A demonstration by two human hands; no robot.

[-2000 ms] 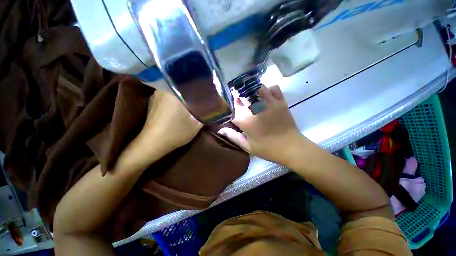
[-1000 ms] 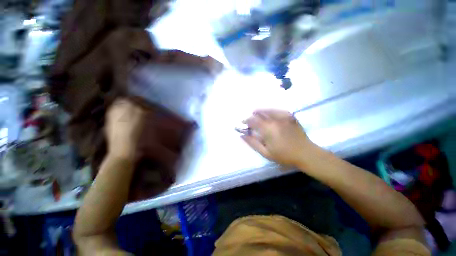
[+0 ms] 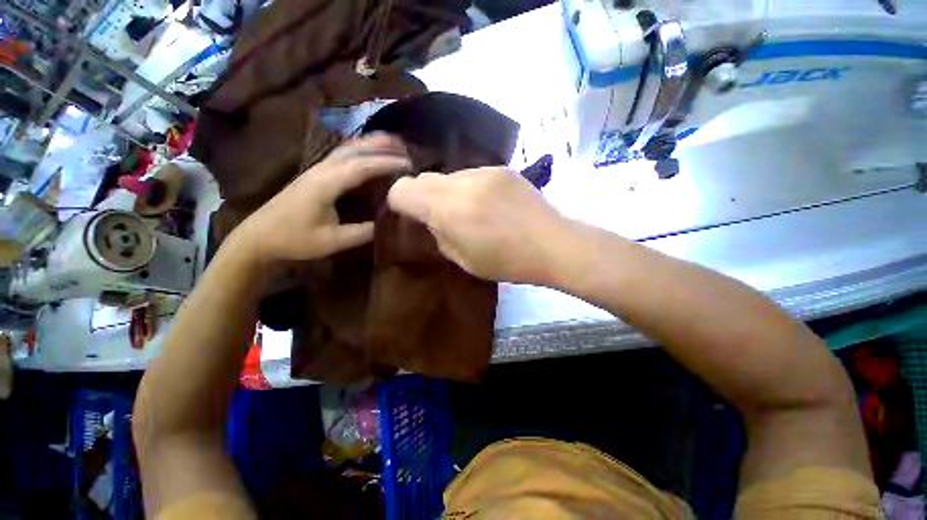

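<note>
A dark brown garment piece (image 3: 437, 315) hangs over the front edge of the table, left of the machine head. My right hand (image 3: 478, 218) pinches its upper part between thumb and fingers. My left hand (image 3: 341, 198) lies on the brown cloth just to the left, thumb and fingers apart; whether it grips cloth is unclear. A pale strip (image 3: 351, 117) shows at the cloth's top behind my left hand. The white sewing machine (image 3: 813, 122) with blue stripe and JACK lettering stands to the right, its presser foot area (image 3: 620, 149) apart from the cloth.
More brown garments (image 3: 274, 91) lie at the back left. Another machine with a round handwheel (image 3: 120, 240) stands at far left. A blue basket (image 3: 415, 432) is below the table edge. A green basket (image 3: 900, 355) with red and pink pieces is at far right. A red thing (image 3: 254, 368) is at the table edge.
The view has moved back from the machine head. My right hand has moved left from the white table onto the brown cloth. My left hand has moved right, and the cloth now hangs between both hands.
</note>
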